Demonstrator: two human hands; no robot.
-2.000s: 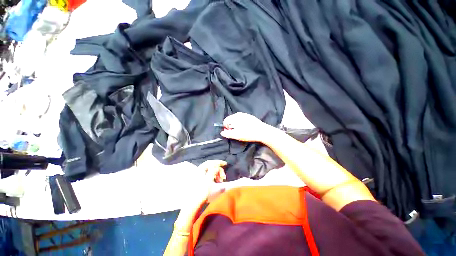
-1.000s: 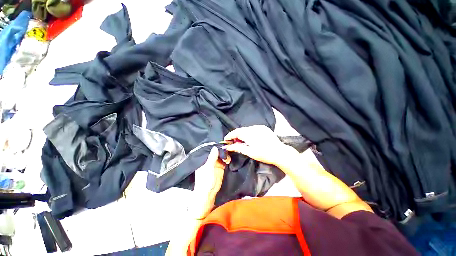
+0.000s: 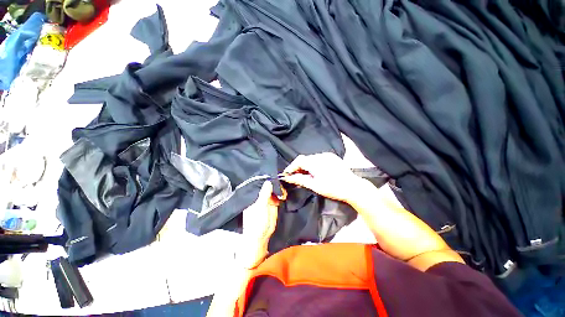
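Observation:
Dark navy trousers (image 3: pixel 235 139) lie in front of me, their waist end toward my body. My left hand (image 3: pixel 265 213) pinches the waistband (image 3: pixel 226 213) between thumb and fingers. My right hand (image 3: pixel 319 176) is at the same spot, its fingertips closed at the band's edge, touching or nearly touching my left fingertips. Whether it holds a small tool or only cloth is hidden by the fingers. A paler grey pocket lining (image 3: pixel 207 179) sticks out left of my hands. Another grey lining patch (image 3: pixel 336 218) shows below my right hand.
A crumpled heap of dark trousers (image 3: pixel 139 204) lies on the left. A large pile of long dark trousers (image 3: pixel 427 117) covers the right, with small white tags at its near end. Hard black objects (image 3: pixel 71 282) sit at the left table edge. Coloured cloth and plastic lie at the upper left.
Two seconds ago my left hand was lower and off the band, and my right hand was raised with a small thing. Since then both have come together at the waistband. The view has shifted slightly.

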